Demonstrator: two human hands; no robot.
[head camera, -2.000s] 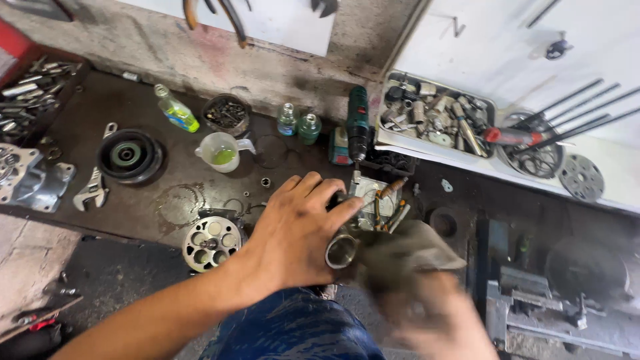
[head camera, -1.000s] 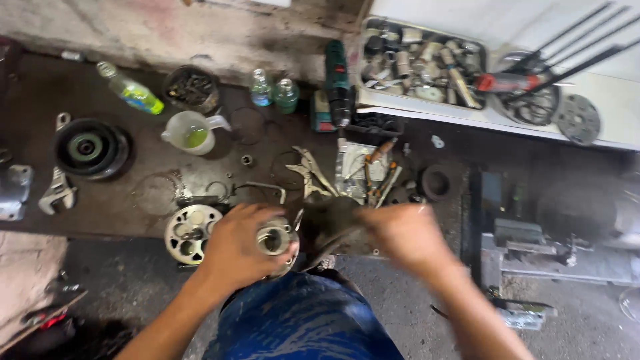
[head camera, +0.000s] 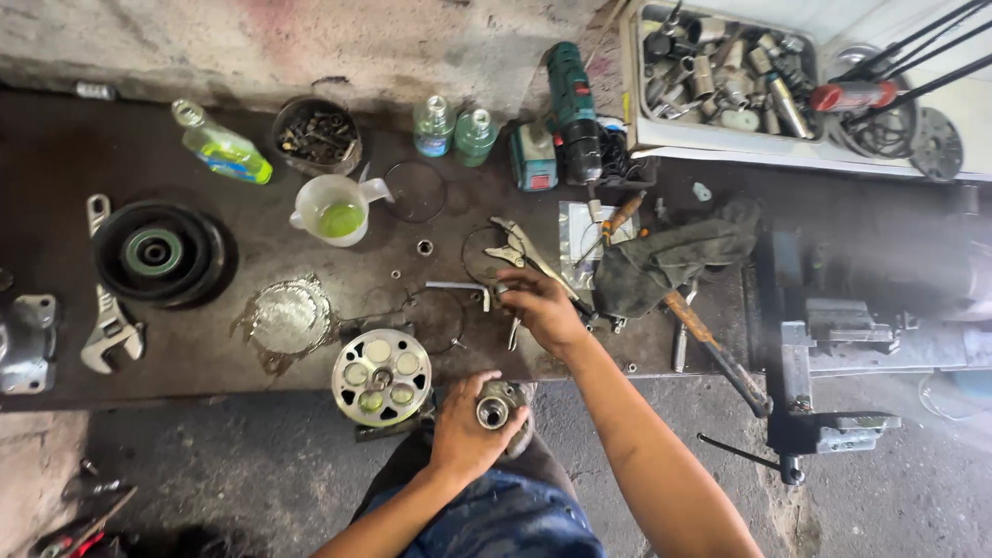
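Observation:
My left hand (head camera: 471, 430) grips a round metal housing (head camera: 513, 415) with a threaded bore, held just off the bench's front edge. Above the bench, my right hand (head camera: 539, 306) has its fingers bent around a small part at the fingertips, too small to name. Locking pliers (head camera: 535, 256) lie beside and partly under that hand, and a hex key (head camera: 457, 286) is just left of it. To the left of my left hand stands a round metal cylinder block (head camera: 380, 377) with several disc-shaped piston faces. A dark cloth (head camera: 674, 252) lies right of my right hand, over the handle of a hammer-like tool (head camera: 717, 353).
A plastic jug (head camera: 335, 208) with green liquid, glass bottles (head camera: 434, 128), a cordless drill (head camera: 575, 112) and a metal can of bolts (head camera: 318, 136) stand at the back. A pulley (head camera: 159, 252) rests on an adjustable wrench (head camera: 112, 333). A bench vise (head camera: 798, 364) is at right.
The cloth, earlier against the housing in my right hand, now lies on the bench at right. My right hand has moved to the small parts by the locking pliers. My left hand still holds the housing.

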